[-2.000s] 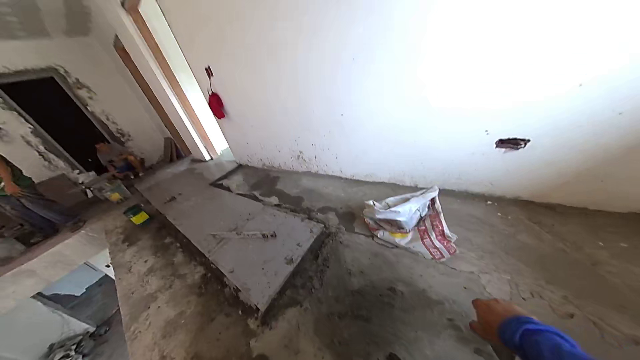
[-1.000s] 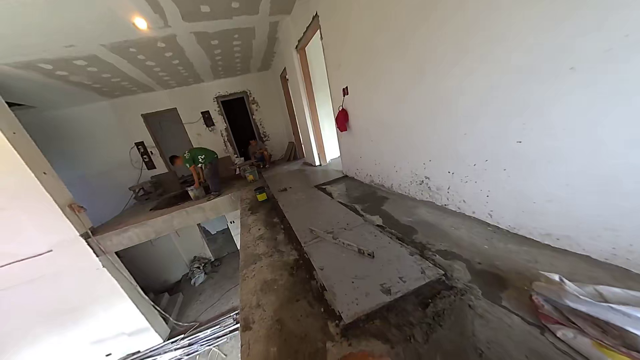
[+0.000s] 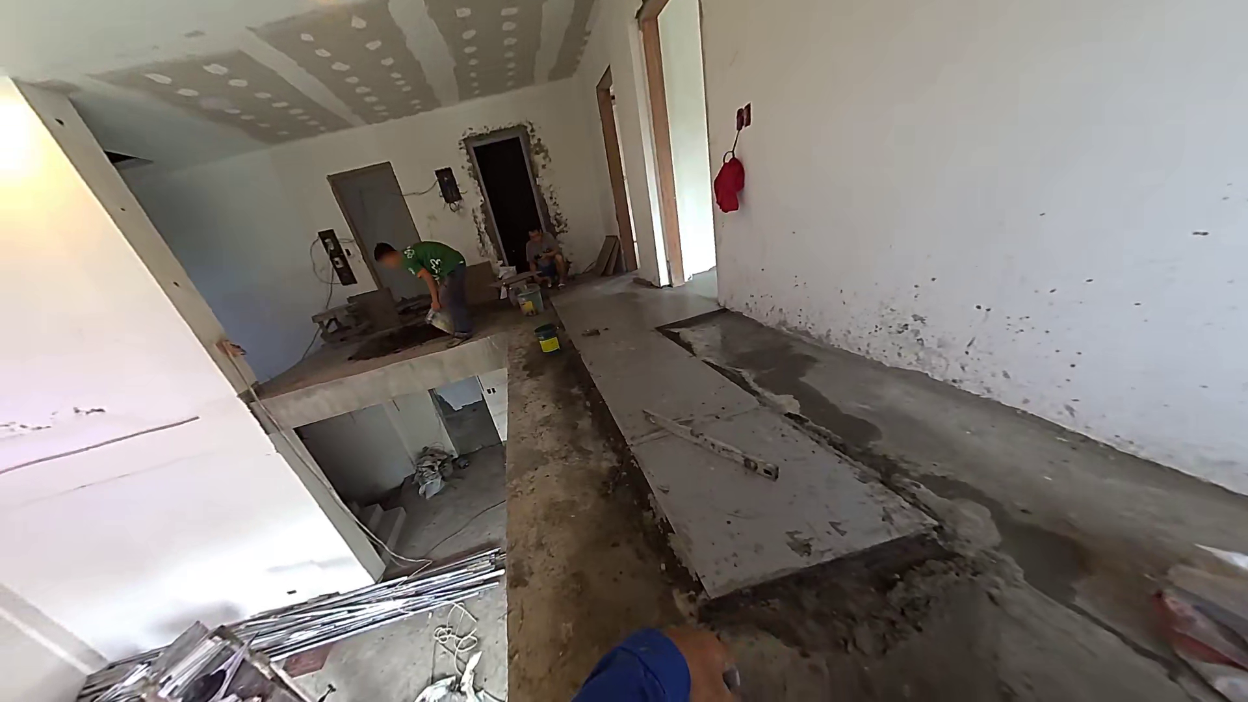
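My left hand (image 3: 710,667), below a blue sleeve, is at the bottom edge, near the front end of a row of large grey floor tiles (image 3: 682,380). Its fingers are mostly cut off by the frame; a small grey thing shows beside them, too little to name. My right hand is out of view. A spirit level (image 3: 717,447) smeared with mortar lies at a slant on the nearer tile. Rough mortar (image 3: 877,595) borders that tile's front end.
A drop to a lower floor (image 3: 419,497) lies left of the concrete strip (image 3: 556,507). Metal rods (image 3: 370,609) are at lower left. Buckets (image 3: 548,338) stand farther back, near a bending person (image 3: 434,261) and a seated person (image 3: 544,255). A sack (image 3: 1204,609) is at right.
The view has swung up and left. The hand seen at lower right two seconds ago is out of view, and my left hand shows at the bottom.
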